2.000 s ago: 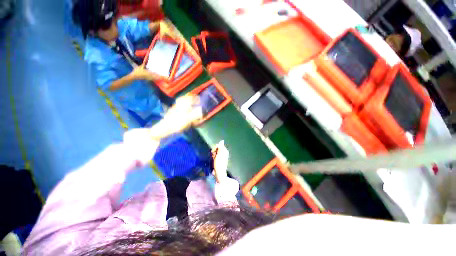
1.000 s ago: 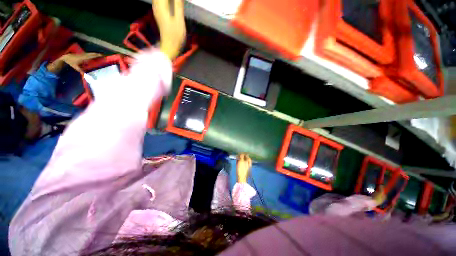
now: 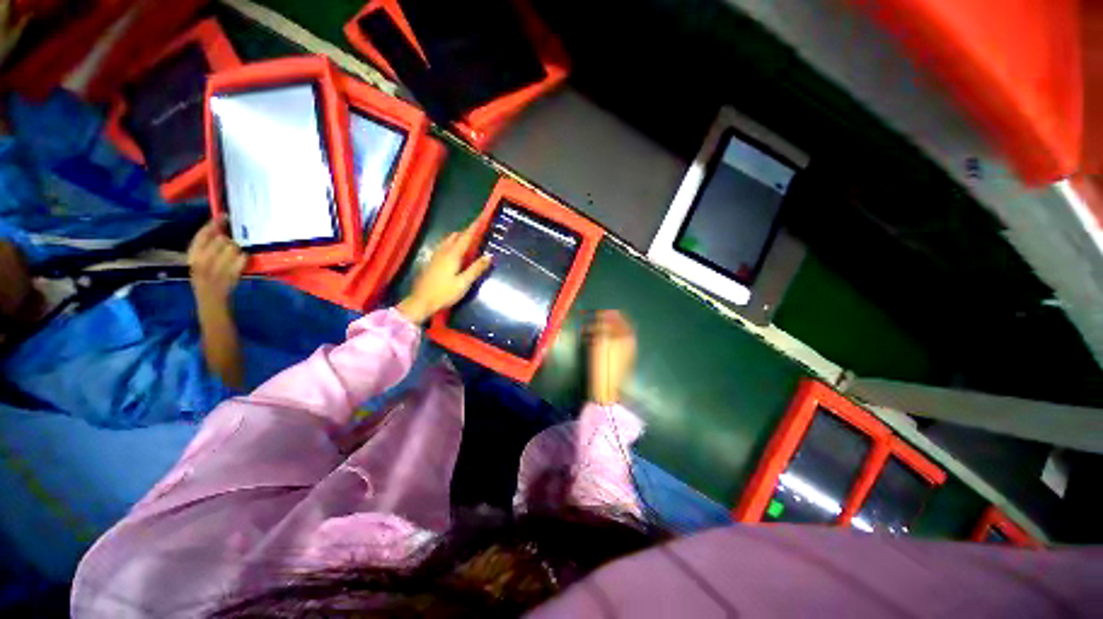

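Observation:
A tablet in an orange frame (image 3: 518,281) lies tilted on the green bench in front of me. Its screen is dark with lines of white text near the top and a bright reflection lower down. My left hand (image 3: 445,278) is at the tablet's left edge, with a finger reaching onto the screen; it holds nothing. My right hand (image 3: 608,353) is blurred over the bench, right of the tablet and apart from it; its finger shape is unclear.
A white-framed tablet (image 3: 735,218) lies on the dark grey strip behind. Orange-framed tablets (image 3: 829,466) are at lower right. At left, a person in blue has a hand (image 3: 215,260) at a lit tablet (image 3: 276,169) on a stack. Orange frames (image 3: 980,61) fill the upper right.
My left hand has come down from near the upper shelf to the tablet. My right hand has moved from the bench's front edge further over the bench. The view has turned and shifted.

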